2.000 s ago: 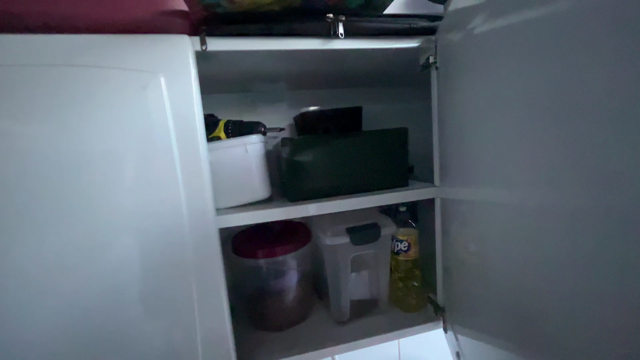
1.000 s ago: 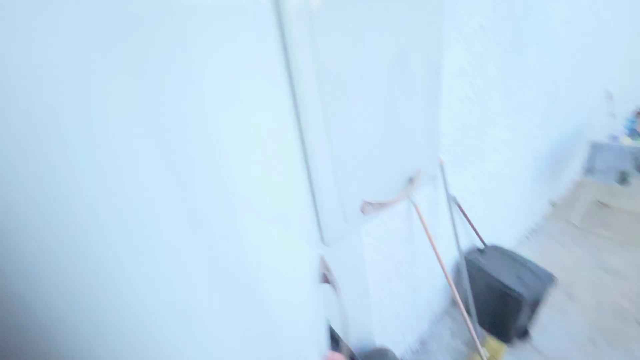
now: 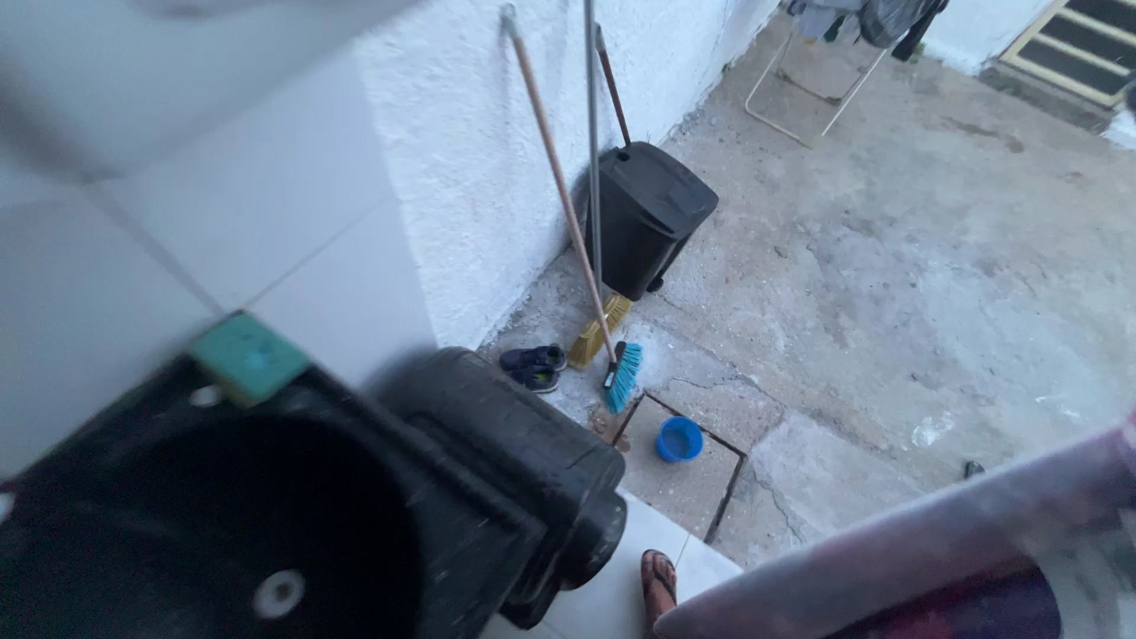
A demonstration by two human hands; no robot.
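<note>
Neither my left hand nor my right hand shows in the head view. At the lower left is a black utility sink (image 3: pixel 461 532) with a pale drain fitting (image 3: pixel 280 593) in its dark basin. A green sponge (image 3: pixel 253 355) lies on the sink's back corner, against the tiled wall. Beyond the sink, a blue plastic bucket (image 3: pixel 679 440) stands on a square cover in the concrete ground. A broom with blue bristles (image 3: pixel 624 377) leans on the white wall, beside a yellow broom head (image 3: pixel 600 332). A foot in a flip-flop (image 3: pixel 658 581) is at the bottom.
Dark shoes (image 3: pixel 532 367) sit by the wall, near a black wheeled bin (image 3: pixel 652 213). A folding drying rack (image 3: pixel 825 98) with clothes stands farther back. Blurred fabric (image 3: pixel 887 550) crosses the lower right. A barred gate or window (image 3: pixel 1078 44) is at the top right.
The view has swung from an open cabinet with a drill and containers to the sink and the concrete yard. The cabinet's shelves are out of view.
</note>
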